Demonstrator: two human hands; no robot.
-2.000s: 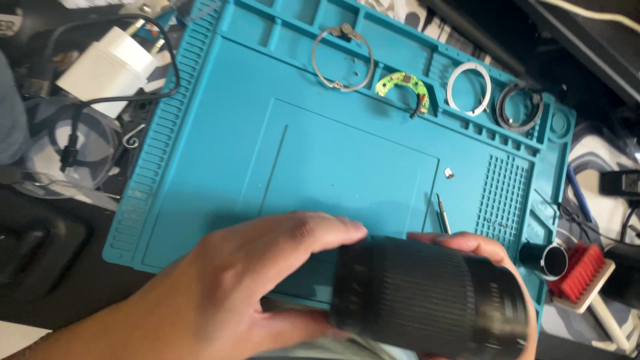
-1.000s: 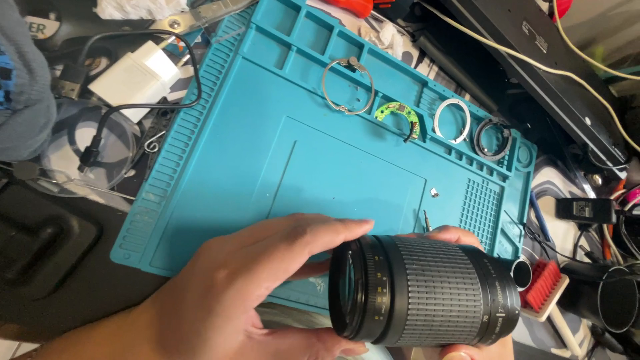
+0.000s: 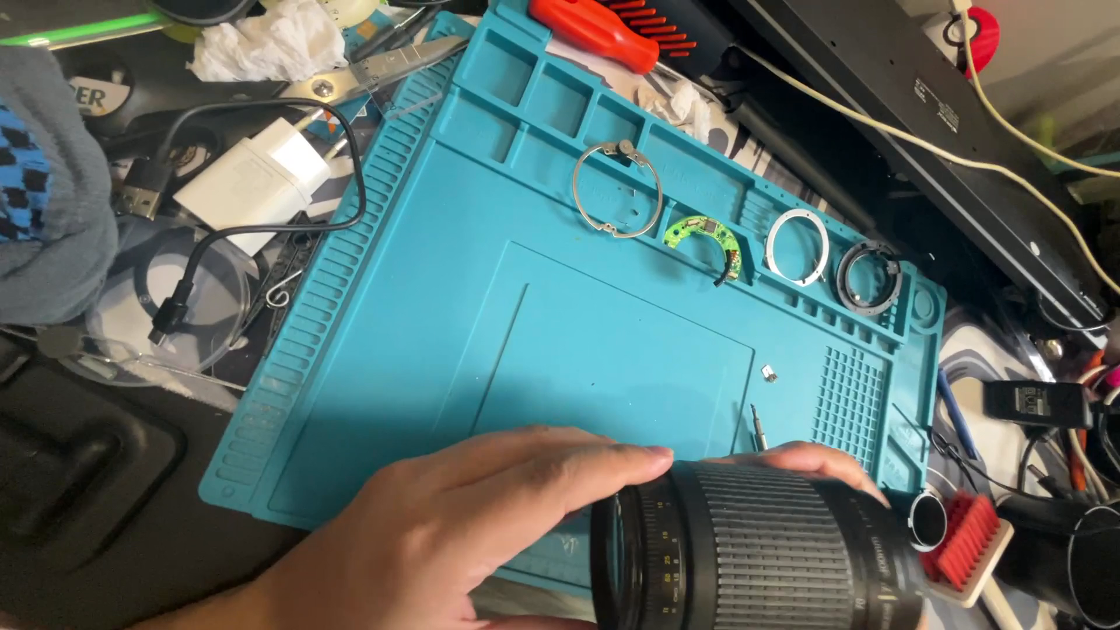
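Note:
A black camera zoom lens point(image 3: 770, 551) with a ribbed grip ring lies level between my hands at the bottom right. My left hand point(image 3: 472, 516) holds its front end, fingertips on top of the rim. My right hand point(image 3: 822, 464) grips the far side and is mostly hidden behind the barrel. Beyond the lens, on a teal silicone repair mat point(image 3: 420, 350), are a thin metal ring point(image 3: 575, 188), a curved green circuit board point(image 3: 700, 230), a white ring point(image 3: 770, 245) and a black ring mount point(image 3: 843, 284). A screwdriver bit point(image 3: 759, 429) and a small metal part point(image 3: 768, 374) lie nearer.
A white charger point(image 3: 254, 184) and a black USB cable point(image 3: 262, 229) lie left of the mat, with scissors point(image 3: 376, 74) at its top corner. A red-handled screwdriver point(image 3: 595, 33) lies behind. To the right are a red-bristled brush point(image 3: 962, 542), cables and a black adapter point(image 3: 1032, 402).
The lens has turned in my hands from two seconds ago, so its front rim and yellow scale now show. Both hands stay on it. The parts on the mat have not moved.

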